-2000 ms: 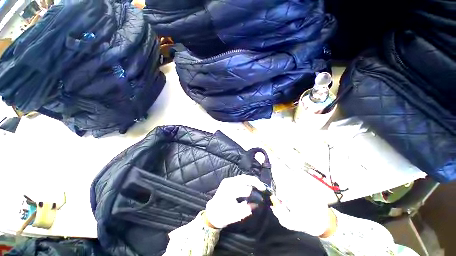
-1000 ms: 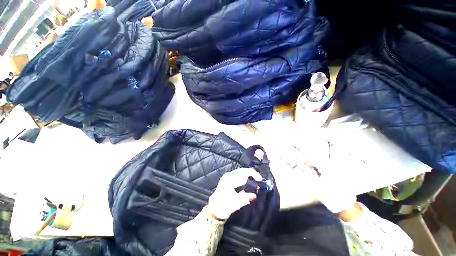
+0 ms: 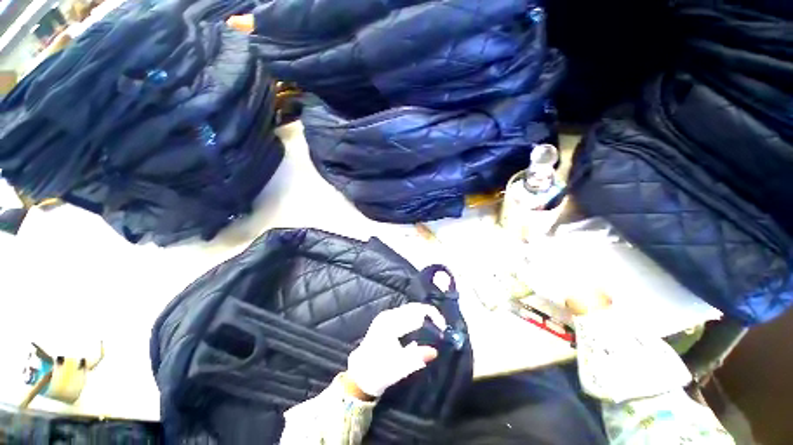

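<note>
A dark quilted backpack point(image 3: 335, 282) lies at the table's front edge, padded shoulder straps point(image 3: 287, 352) facing up. My left hand point(image 3: 391, 348), in a white glove, pinches a short dark webbing piece point(image 3: 422, 333) beside a small shiny bluish bit point(image 3: 455, 337) near the bag's right side. A dark loop point(image 3: 441, 280) stands just above. My right hand point(image 3: 552, 280) reaches over the table right of the bag; its glove blends into the glare, so fingers and any held thing cannot be made out. Red-handled snips point(image 3: 548, 323) lie on the table by my right wrist.
Stacked navy quilted backpacks stand behind at left point(image 3: 165, 130), centre point(image 3: 417, 148) and right point(image 3: 678, 191). A white tub point(image 3: 527, 209) holds a clear-topped bottle point(image 3: 543, 165) beyond my right hand. A tan ring holder point(image 3: 67, 380) sits at front left of the white table point(image 3: 96, 278).
My right hand has left the bag and moved right, then farther up the table past the snips. My left hand keeps its hold on the webbing piece. The view has shifted slightly.
</note>
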